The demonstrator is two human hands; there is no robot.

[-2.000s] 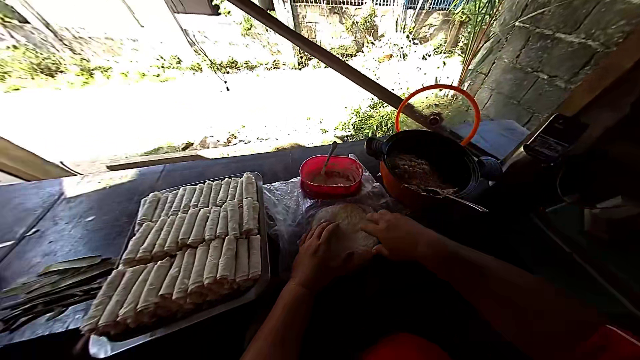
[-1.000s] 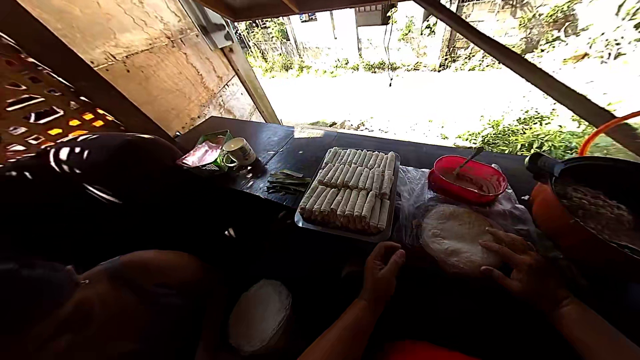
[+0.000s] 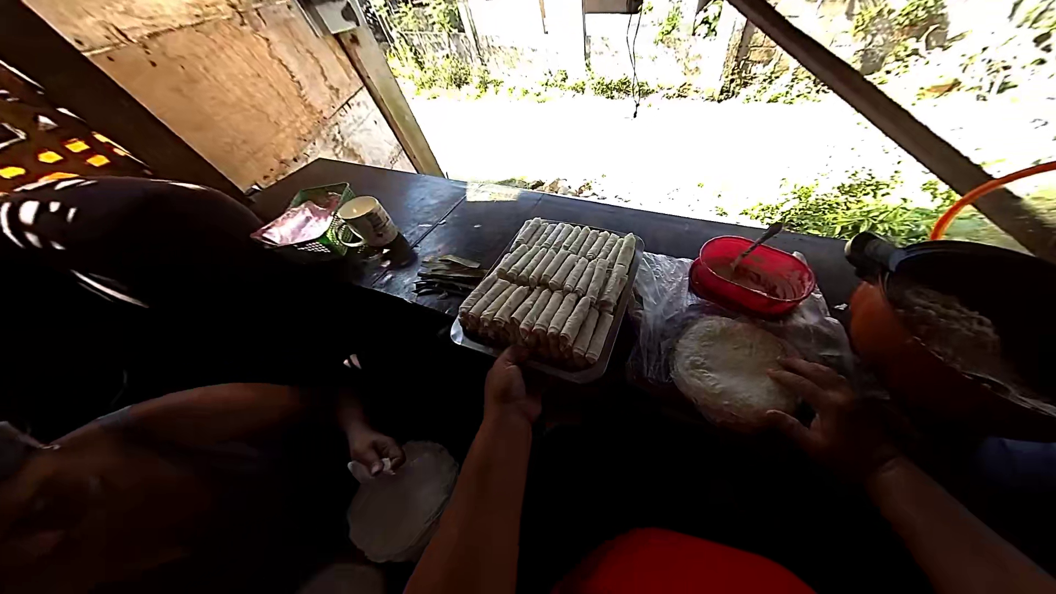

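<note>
My left hand [image 3: 513,388] is at the near edge of a metal tray [image 3: 596,373] stacked with rows of rolled wrappers [image 3: 561,280]; whether its fingers grip the rim is hard to tell in the shadow. My right hand [image 3: 825,404] has its fingers spread, with the tips touching the right side of a round stack of thin wrappers [image 3: 730,367]. The stack lies on clear plastic [image 3: 664,289]. Behind it stands a red plastic tub [image 3: 751,276] of filling with a spoon [image 3: 759,246] in it.
An orange pot [image 3: 932,355] with a cooked mixture stands at the right. Dark strips [image 3: 450,276], a mug [image 3: 369,221] and a green basket [image 3: 318,216] are on the table's left part. At lower left, another person's hand [image 3: 375,450] is at a round pale wrapper stack [image 3: 404,499].
The view has swung left, bringing the other person in. My left hand has left the wrapper stack, where both hands were, and moved to the tray. My right hand remains at the stack.
</note>
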